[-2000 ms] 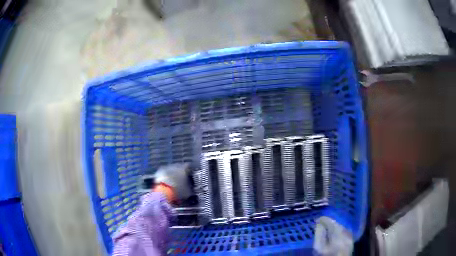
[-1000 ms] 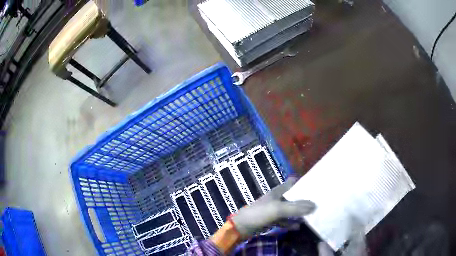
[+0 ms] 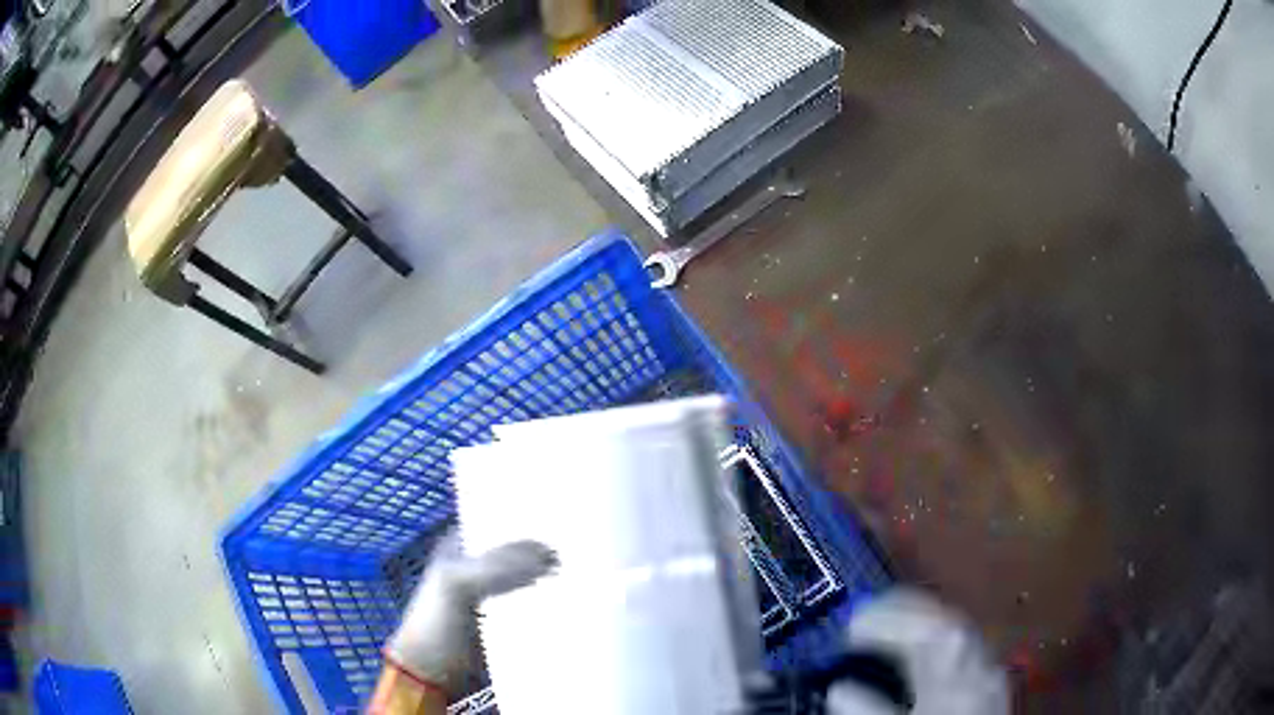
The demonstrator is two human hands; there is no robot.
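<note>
A bright white-silver pair of heat sinks [image 3: 608, 559] is over the blue plastic basket [image 3: 461, 384], its lower end near the picture's bottom edge. My left hand [image 3: 454, 615], in a greyish-white glove with an orange cuff, grips its left side, thumb on the bright face. My right hand [image 3: 929, 657], gloved and blurred, is at the bottom right beside the basket's rim; its fingertips and any contact with the heat sinks are unclear. Narrow silver frames with dark centres [image 3: 782, 538] show in the basket, mostly hidden behind the held heat sinks.
A heat sink stack [image 3: 692, 98] and an open-end wrench [image 3: 727, 231] lie on the stained brown bench [image 3: 964, 279]. A wooden-topped stool [image 3: 203, 182] stands on the grey floor at left. Blue containers show at the top [image 3: 361, 35] and bottom left [image 3: 81, 687].
The heat sinks have moved left from the bench to over the basket, with my left hand now on their left side. My right hand is at the bottom right. The view has shifted slightly.
</note>
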